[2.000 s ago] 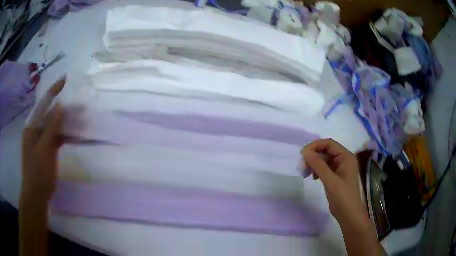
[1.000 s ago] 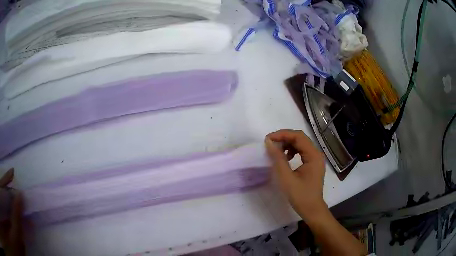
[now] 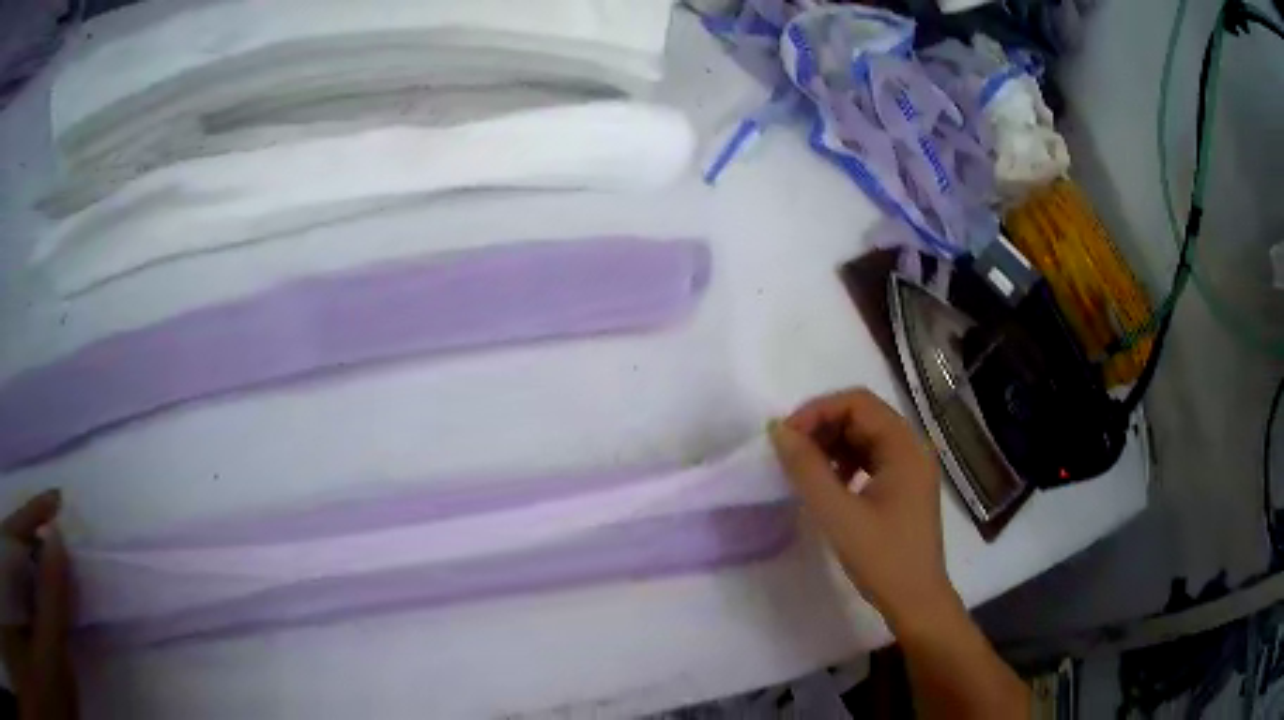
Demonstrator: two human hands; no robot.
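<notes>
A pale sheer lilac strip [image 3: 423, 542] is stretched between my two hands, over the darker near lilac stack [image 3: 563, 568]. My right hand [image 3: 862, 485] pinches the strip's right end between thumb and fingers, slightly above the stack. My left hand [image 3: 35, 598], partly cut off by the left edge, holds the strip's left end. The far lilac stack [image 3: 394, 318] lies beyond. The white strips [image 3: 380, 176] lie behind it, and the large white stack [image 3: 352, 56] is farthest, cut off by the top edge.
The electric iron [image 3: 1021, 380] lies on a brown iron rest [image 3: 870, 288] at the right. A yellow-orange ribbed block [image 3: 1081, 274] is behind it. Blue-edged lilac pieces [image 3: 894, 127] are heaped at the upper right. Cables [image 3: 1197, 211] hang at far right. The table edge [image 3: 1098, 542] curves near the right front.
The pale strip has gone from over the far lilac stack to over the near one, still between both hands. The view has shifted right, bringing the iron nearer the middle.
</notes>
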